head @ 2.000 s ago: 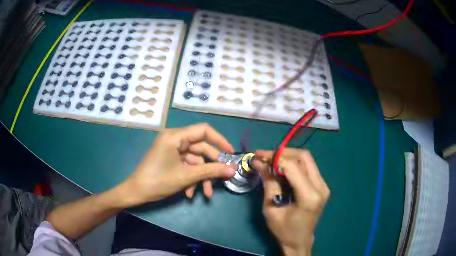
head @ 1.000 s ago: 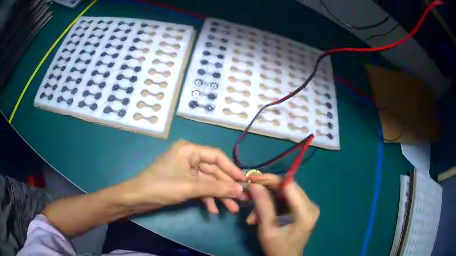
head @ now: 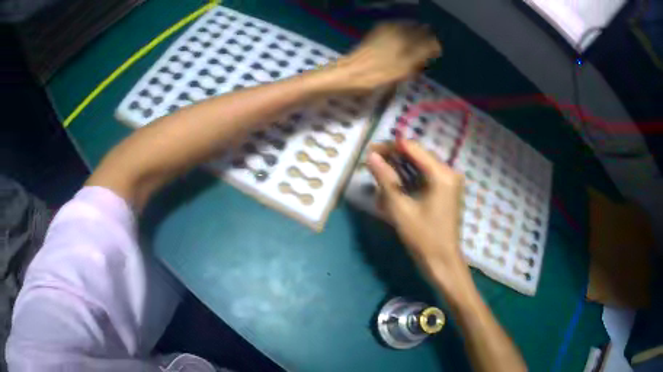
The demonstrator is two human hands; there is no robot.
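The silver metal fixture (head: 400, 322) with its brass ring (head: 431, 320) stands on the green mat at the lower right, and no hand touches it. My left hand (head: 396, 52) is blurred, stretched over the far edge between the two foam trays; what its fingers hold cannot be told. My right hand (head: 418, 178) is over the left part of the right foam tray (head: 476, 263), with a dark tool (head: 408, 168) in its fingers. The left foam tray (head: 240, 178) lies under my left forearm, with many dark parts in its cutouts and several tan cutouts showing.
Red leads (head: 538, 102) loop from the right hand area towards the upper right. A brown cardboard piece (head: 618, 247) lies at the right. A yellow tape line (head: 138, 62) runs at the upper left, and blue tape (head: 571, 338) at the lower right.
Both hands have left the fixture and moved up over the trays, the left much farther. The fixture now shows uncovered, and the view has shifted and tilted.
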